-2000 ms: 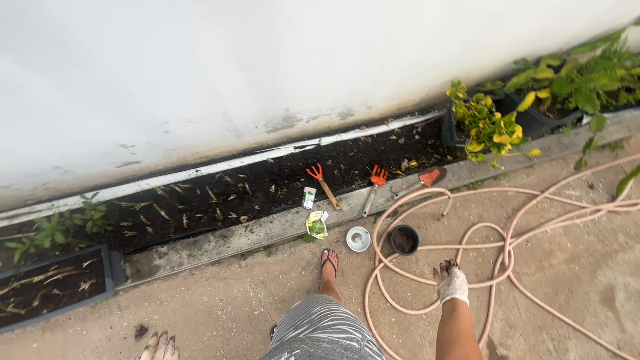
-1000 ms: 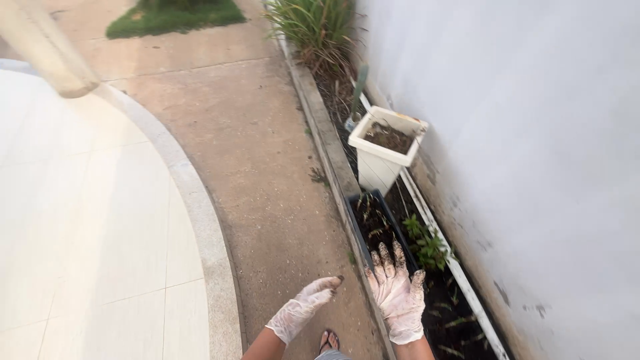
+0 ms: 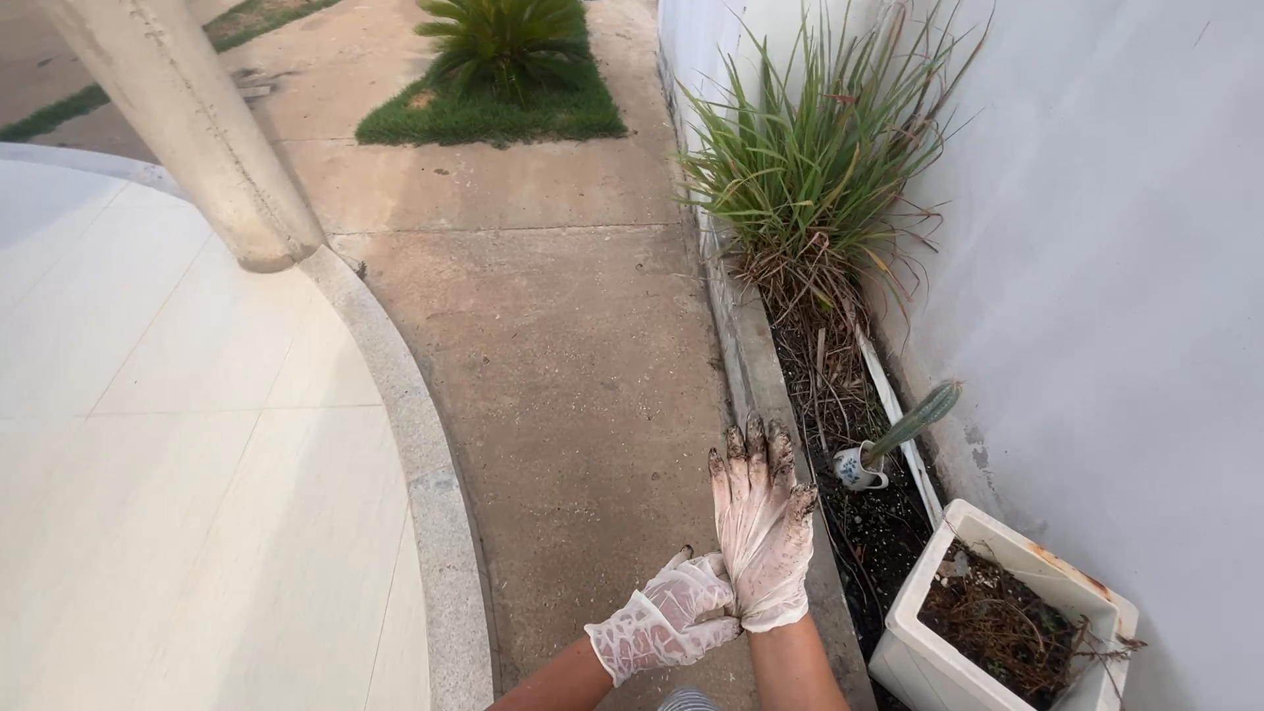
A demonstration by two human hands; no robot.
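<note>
Thin whitish disposable gloves, soiled with dark earth at the fingertips, cover both hands at the lower middle of the head view. My right hand (image 3: pixel 765 523) is raised with its fingers spread and holds nothing. Against the base of its palm, my left hand (image 3: pixel 676 607) has its fingers closed on the edge of the right glove (image 3: pixel 775 604). Part of the left fingers is hidden by the right hand.
Right of my hands stand a square white planter (image 3: pixel 904 642) of dry plant matter and a cactus (image 3: pixel 918 420) in a patterned mug (image 3: pixel 857 469). Long grass (image 3: pixel 815 148) grows along the wall. A concrete curb (image 3: pixel 750 346) edges the bed; a column (image 3: pixel 197 128) rises at left.
The view has swung along the path, away from the hose and hand tools. My hands, apart one second ago, now touch, the left one at the right glove.
</note>
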